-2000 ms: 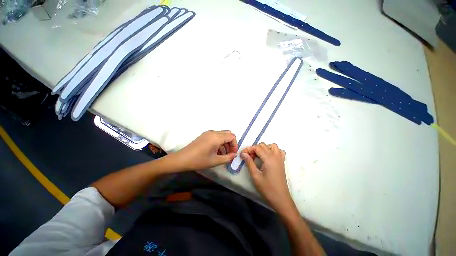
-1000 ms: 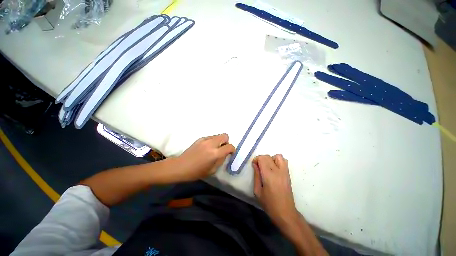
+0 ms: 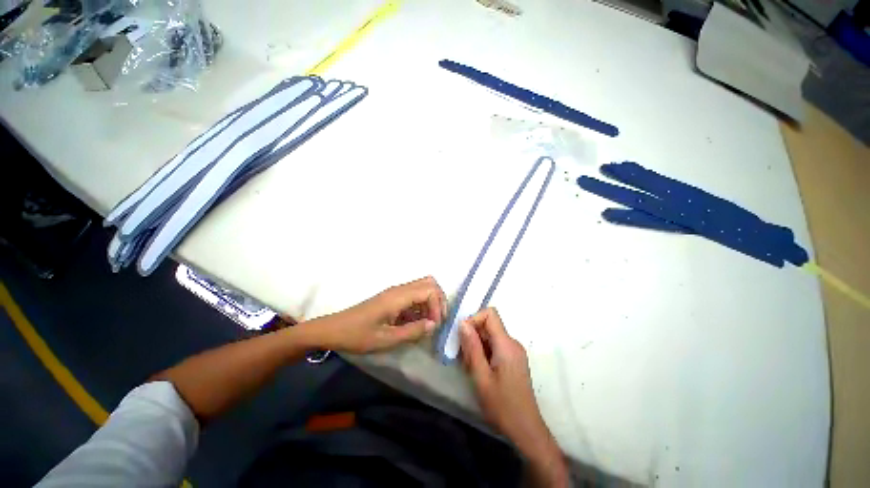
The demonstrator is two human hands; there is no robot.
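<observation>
A long strip (image 3: pixel 501 257) with a white centre and blue-grey border lies on the white cloth, its near end between my hands. My left hand (image 3: pixel 405 315) is at the left edge of that near end, thumb and fingertips close together. My right hand (image 3: pixel 494 357) is at its right edge, fingertips pinched over the strip. Whether either hand holds something tiny is too small to tell. A fanned stack of similar strips (image 3: pixel 219 162) lies at the left, white side up. Overlapping navy strips (image 3: pixel 701 212) with pale specks lie at the right.
A single navy strip (image 3: pixel 529 97) lies beyond the work, with a clear plastic bag (image 3: pixel 548 141) near it. Crinkled clear bags (image 3: pixel 176 48) and a small box (image 3: pixel 102 63) are at the upper left. A yellow tape (image 3: pixel 355 36) crosses the cloth. Brown board (image 3: pixel 811 176) shows at right.
The view has tilted, so the table items sit lower in the picture. My hands were apart beside the strip a second ago; my right fingertips are now back at its near end.
</observation>
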